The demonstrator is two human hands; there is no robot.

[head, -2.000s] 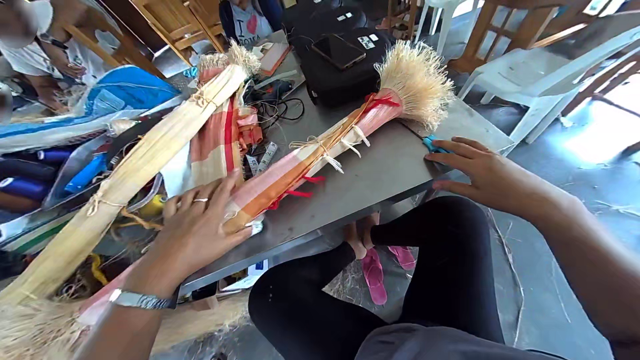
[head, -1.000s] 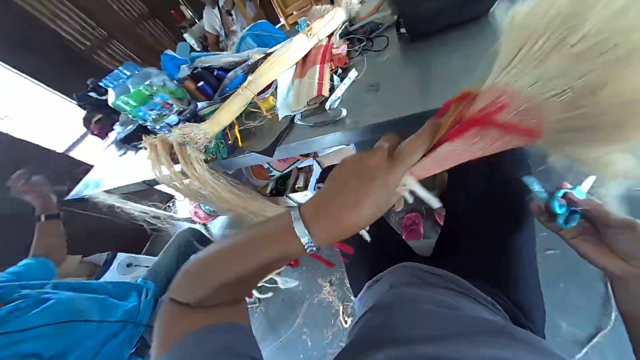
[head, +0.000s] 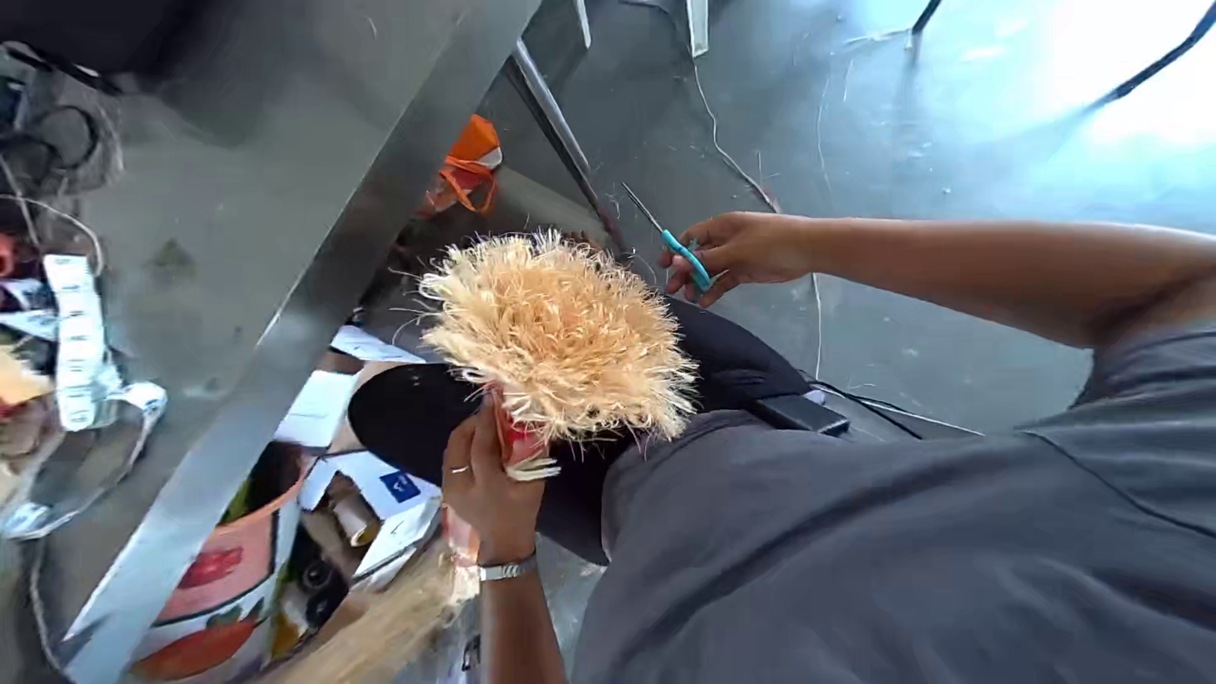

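My left hand (head: 494,475) grips a fabric-wrapped bundle of pale plant fibre (head: 560,332) just below its frayed end. That bushy end faces up toward the camera, above my lap. Red cloth shows beside my fingers, and the rest of the bundle is mostly hidden by the hand and fibres. My right hand (head: 712,255) holds scissors with turquoise handles (head: 686,256), to the right of the fibre end. Their blades point up and left, clear of the fibres, and look nearly closed.
A grey metal-edged table (head: 275,332) fills the left side, with a measuring tape (head: 81,332) and cables on it. Below stand a fruit-patterned bucket (head: 214,579) and papers (head: 389,494). An orange bag (head: 465,166) lies near the table leg. A cord (head: 708,104) crosses the floor.
The bundle lay on the table two seconds ago; my left hand has lifted it over my lap, its frayed end turned to the camera. My right hand has picked up the scissors. The view has swung strongly.
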